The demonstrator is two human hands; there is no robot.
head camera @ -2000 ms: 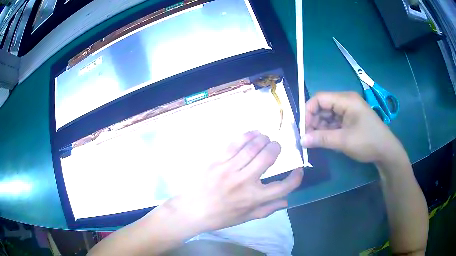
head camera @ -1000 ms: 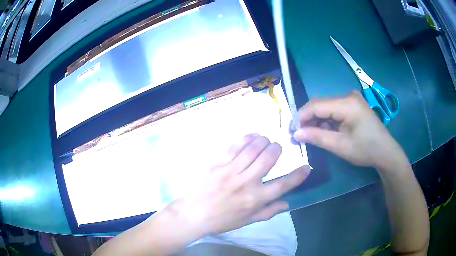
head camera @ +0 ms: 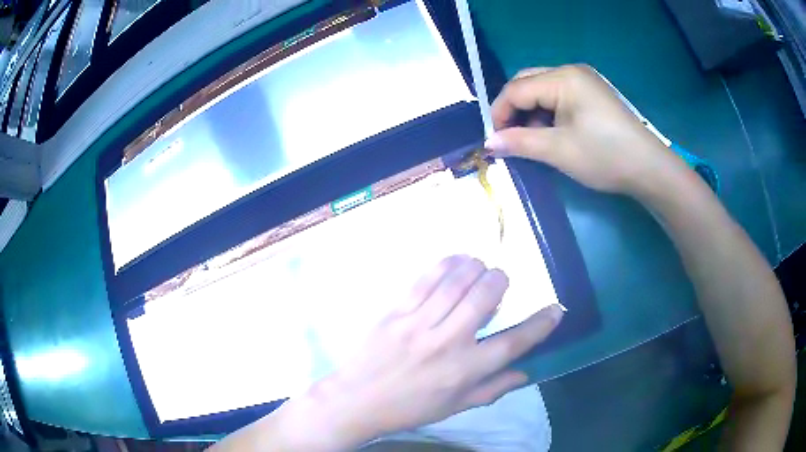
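Two bright LCD modules lie in a black foam tray (head camera: 585,282), the far one (head camera: 309,115) and the near one (head camera: 265,309). My left hand (head camera: 424,353) lies spread on the near module, fingers apart, one fingertip at its lower right corner. My right hand (head camera: 566,124) pinches a white tape strip (head camera: 475,66) at the near module's upper right corner; the strip runs up out of the picture. An amber flex cable (head camera: 491,199) lies near the module's right end. Scissors (head camera: 698,166) are mostly hidden behind my right forearm.
A grey block (head camera: 720,35) stands at the bench's upper right on the green mat (head camera: 619,44). A grey-white rail (head camera: 141,79) runs along the upper left, with more panels (head camera: 75,62) beyond. Yellow floor tape (head camera: 694,433) shows below the bench at lower right.
My right hand has moved up along the near module's right edge with the tape strip, now covering much of the scissors. My left hand stays on the module. The view has shifted slightly.
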